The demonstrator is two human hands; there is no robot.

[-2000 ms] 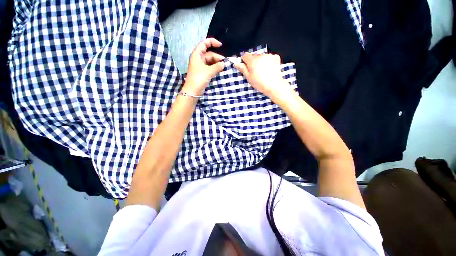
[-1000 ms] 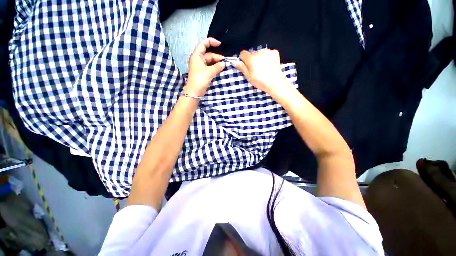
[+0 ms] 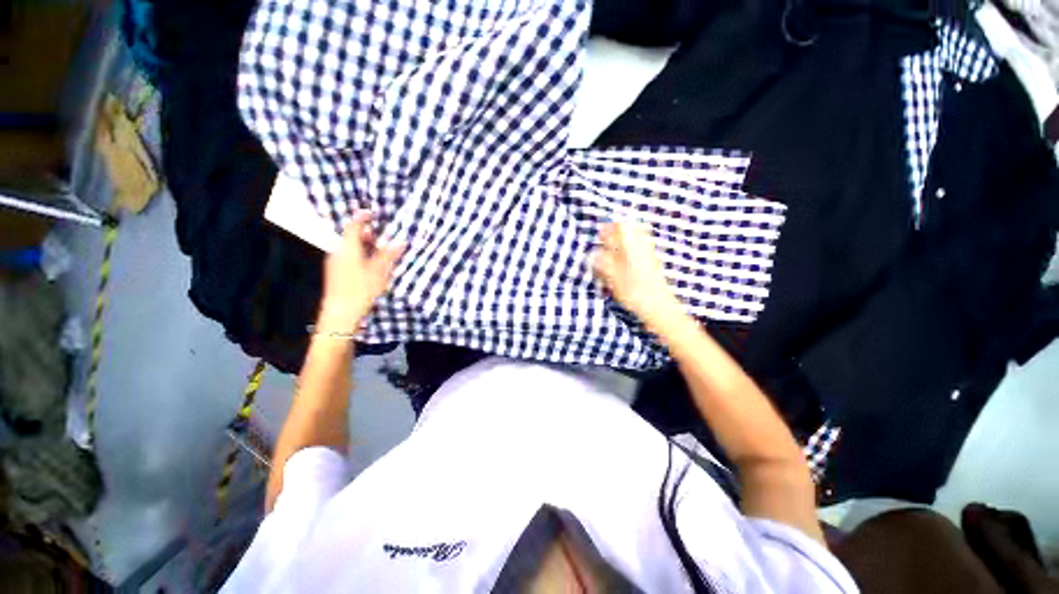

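Note:
The dark and white gingham garment (image 3: 488, 221) lies in front of me, its sleeve and cuff end (image 3: 708, 238) spread to the right over a black shirt (image 3: 801, 151). My left hand (image 3: 362, 273) grips the gingham cloth at its left lower side. My right hand (image 3: 627, 265) is on the gingham sleeve near its middle, blurred, its fingertips pressed at the cloth; whether it pinches the cloth is unclear. No tool shows in either hand.
A stiff white sheet (image 3: 296, 215) sticks out left of the gingham. Black garments (image 3: 215, 255) hang at the table's left edge. Yellow-black tape (image 3: 246, 400) marks the grey floor. A brown padded item (image 3: 912, 551) stands at the lower right.
My hands have moved apart and lower from the cuff, where they were pinching together. The left now holds the garment's left side. The view has shifted, showing more floor at left.

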